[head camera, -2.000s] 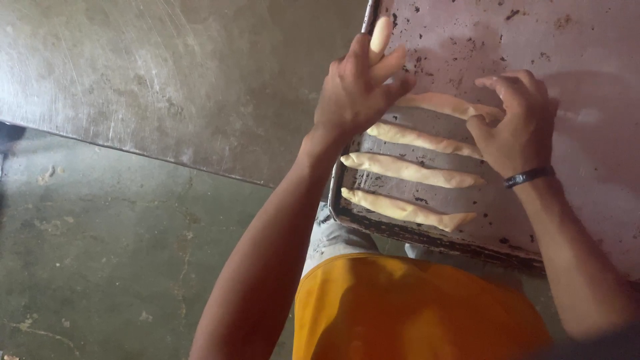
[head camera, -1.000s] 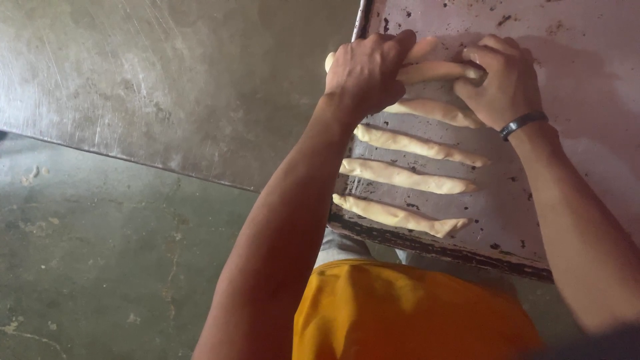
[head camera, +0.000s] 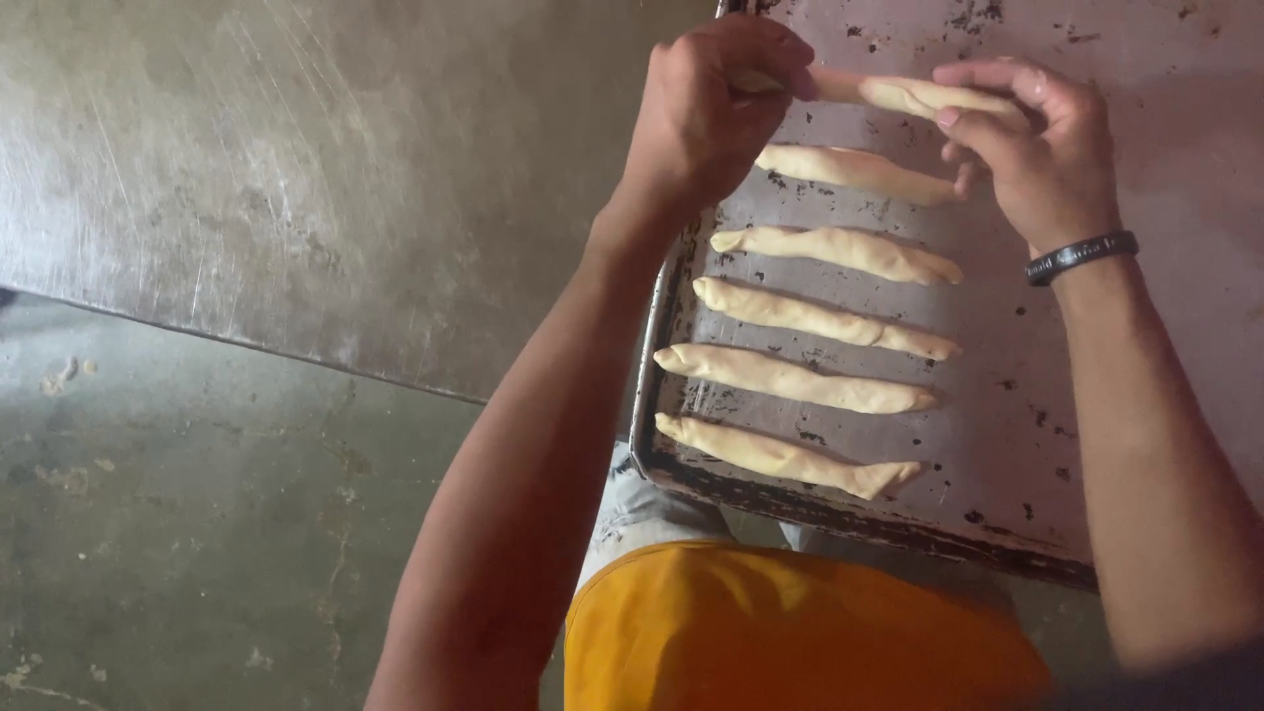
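A strip of raw dough (head camera: 894, 96) is stretched between my hands above the top of a worn metal baking tray (head camera: 997, 395). My left hand (head camera: 716, 104) grips its left part, with the fingers curled round it and a bit of dough showing in the fist. My right hand (head camera: 1037, 138) pinches the right end between thumb and fingers. Below the hands, several twisted dough sticks lie on the tray in a column, apart from one another. The uppermost (head camera: 854, 173) ends close to my right fingers; the lowest (head camera: 785, 456) lies near the tray's front edge.
A scratched metal table (head camera: 296, 197) extends to the left of the tray, its edge (head camera: 247, 346) above a concrete floor (head camera: 197, 533). The tray's raised rim (head camera: 647, 385) runs along its left side. My orange-clad torso is just below the tray's front edge.
Both hands have moved up the tray. The dough stick beneath my right hand two seconds ago now lies uncovered, and another stick lies above it; a further strip is now held between both hands.
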